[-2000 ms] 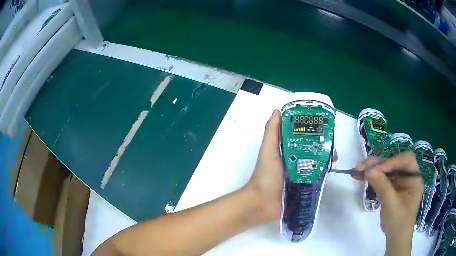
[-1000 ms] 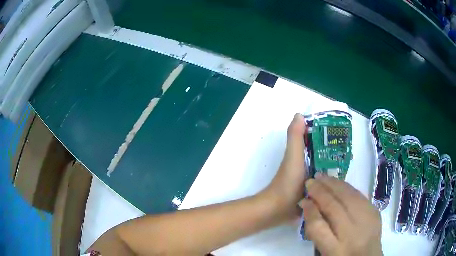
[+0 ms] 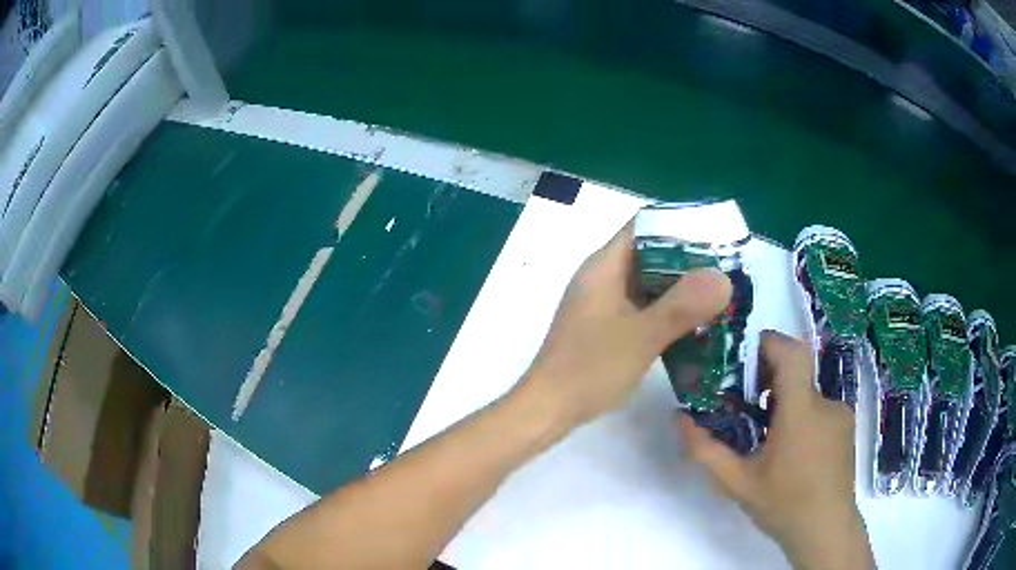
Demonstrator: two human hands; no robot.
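An open device half (image 3: 696,362) with a green circuit board and a white wide end is held above the white work sheet (image 3: 579,490), tilted on its side. My left hand (image 3: 624,323) grips its upper part, the thumb across the board. My right hand (image 3: 785,445) is at the narrow lower end, thumb and fingers on either side of it. The display is not visible, and the thumb covers part of the board. I cannot make out tweezers in my right hand.
Several open device halves (image 3: 895,384) lie in a row at the right. A scuffed green bench (image 3: 368,290) is at the left, with black tape (image 3: 558,187) at the sheet's corner. A dark green conveyor belt (image 3: 501,84) runs behind. Cardboard boxes (image 3: 100,412) are below left.
The device half has tilted onto its side. My left thumb has moved across the board. My right hand has moved to the lower end, and the tweezers seen earlier no longer show.
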